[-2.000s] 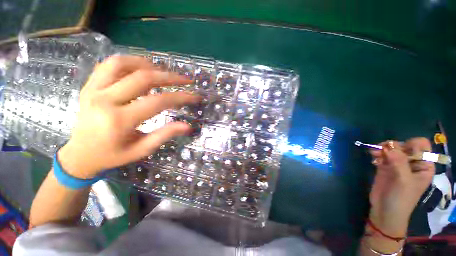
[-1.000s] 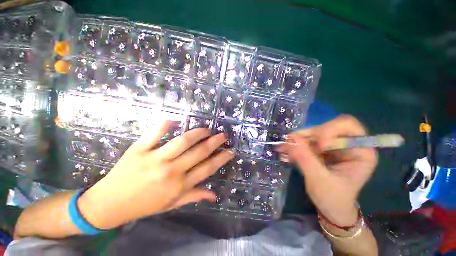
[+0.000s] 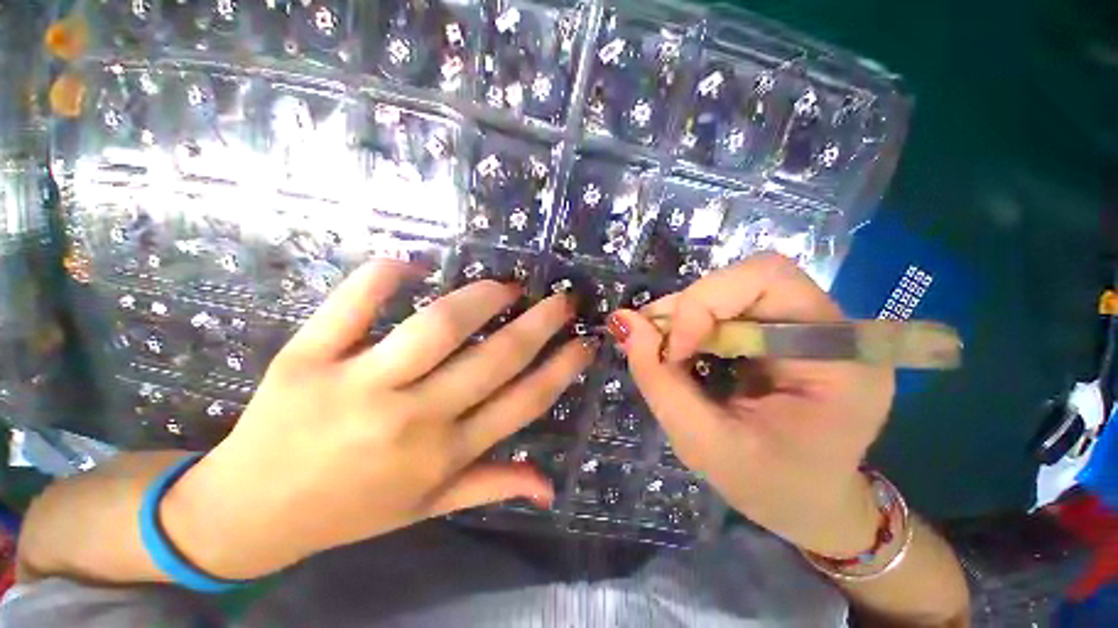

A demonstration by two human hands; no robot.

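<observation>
A large clear blister tray [image 3: 662, 117] with rows of pockets holding small dark parts with white marks fills the middle. My left hand [image 3: 399, 399] lies over it, fingers spread, fingertips near the tool's tip. My right hand [image 3: 760, 380] holds a pen-length pick [image 3: 846, 342] with a yellowish wrapped handle. Its thin tip points left into a pocket beside my left fingertips. Whether a piece is on the tip cannot be told. A blue backing sheet [image 3: 945, 288] with small white squares shows right of the tray, partly behind my right hand.
Orange marks [image 3: 68, 95] show at the tray's left side, where more clear plastic overlaps. At far right are a dark round item [image 3: 1060, 429] on white paper [image 3: 1084, 417], an orange-yellow piece [image 3: 1108, 301], and red and blue things at the rim. A dark green bench lies beneath.
My right hand has come from beside the blue sheet to over the tray, its tool tip now at my left fingertips. The view is closer to the tray. My left hand has moved toward the tray's near side.
</observation>
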